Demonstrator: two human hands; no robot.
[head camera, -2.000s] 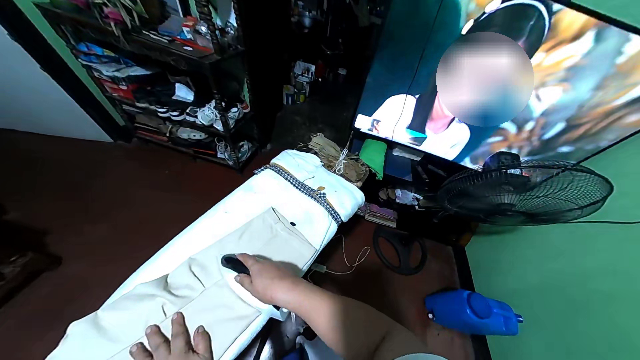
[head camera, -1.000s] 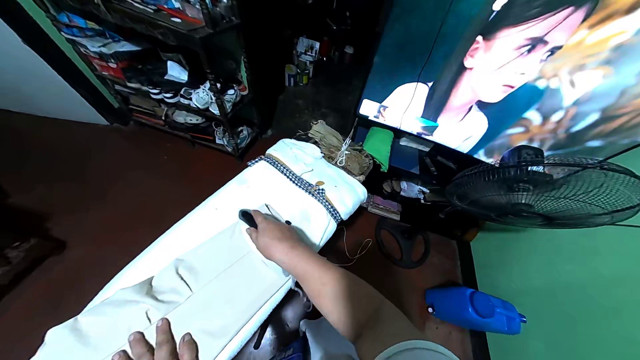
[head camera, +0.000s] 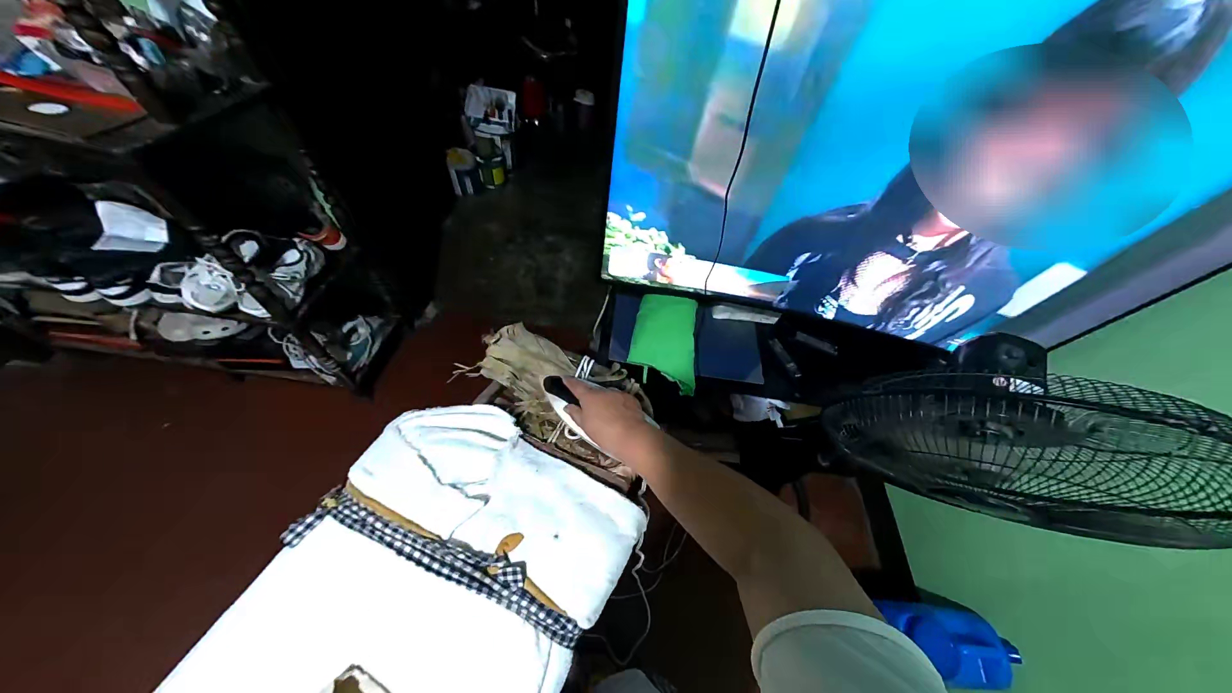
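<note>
My right hand (head camera: 608, 416) grips the dark handle of a white clothes iron (head camera: 568, 412), held over a bundle of dried brown leaves (head camera: 520, 364) past the far end of the ironing board. White cloth covers the ironing board (head camera: 385, 616), and a checked cloth strip (head camera: 433, 563) is tied across it. A small piece of light garment (head camera: 354, 680) shows at the bottom edge. My left hand is out of view. A white cord (head camera: 643, 577) hangs beside the board.
A television (head camera: 770, 173) stands at the back right, with a green cloth (head camera: 664, 339) below it. A black fan (head camera: 1039, 443) is at the right, above a blue plastic container (head camera: 948, 640). Shelves of shoes (head camera: 212, 284) stand at the left, on a dark red floor.
My right hand has moved the iron off the light garment to the leaf bundle beyond the board. My left hand, earlier on the garment, has left the view. The view has shifted considerably.
</note>
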